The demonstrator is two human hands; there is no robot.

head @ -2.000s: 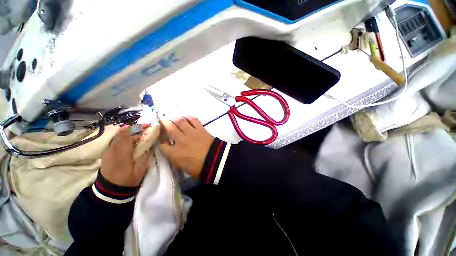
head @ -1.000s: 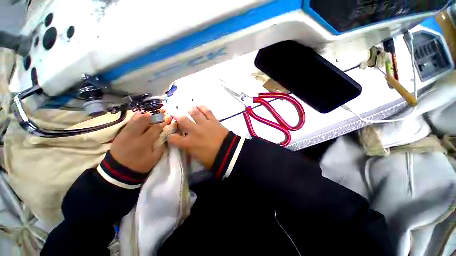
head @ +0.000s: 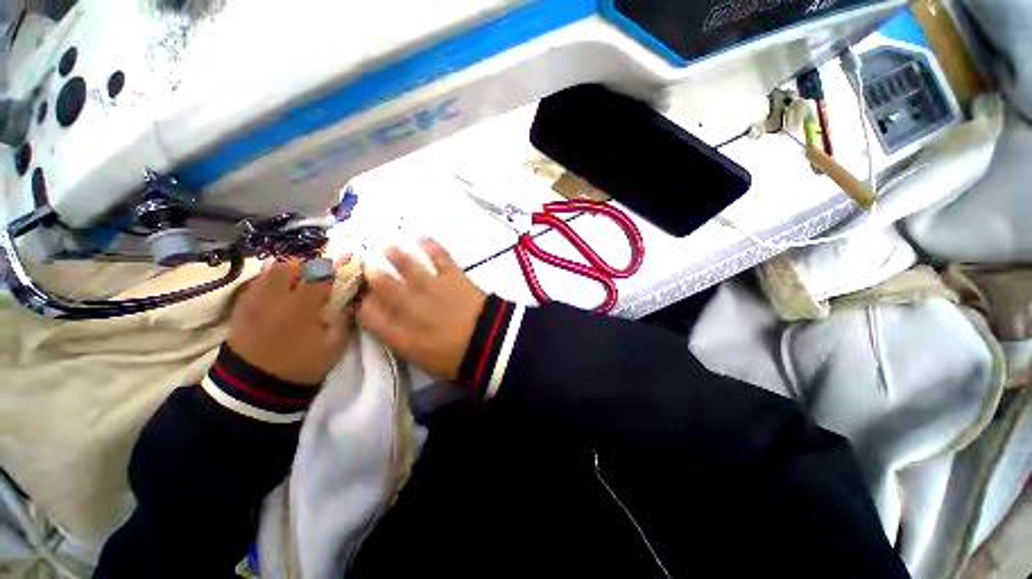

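Note:
The garment piece (head: 349, 435), pale grey-white with a tan edge, runs from my lap up to the needle area (head: 297, 240) of the white sewing machine (head: 373, 68). My left hand (head: 285, 322) pinches its edge close to the needle area, with a small grey band near the fingertips. My right hand (head: 421, 308) presses on the same edge from the right, fingers on the brightly lit table. The fingertips are close together. The presser foot and the needle are lost in glare and dark metal parts. Tan cloth (head: 102, 396) spreads left of my left hand.
Red-handled scissors (head: 581, 258) lie right of my right hand. Behind them are a black phone (head: 639, 158), a white cable (head: 781, 244) and a wooden-handled tool (head: 840, 178). A curved metal bar (head: 125, 305) is at left. A grey-white garment bundle (head: 871, 373) is heaped right.
The camera view has shifted, moving the whole scene a little in the frame. Both hands stay on the cloth at the needle area, with only slight finger changes.

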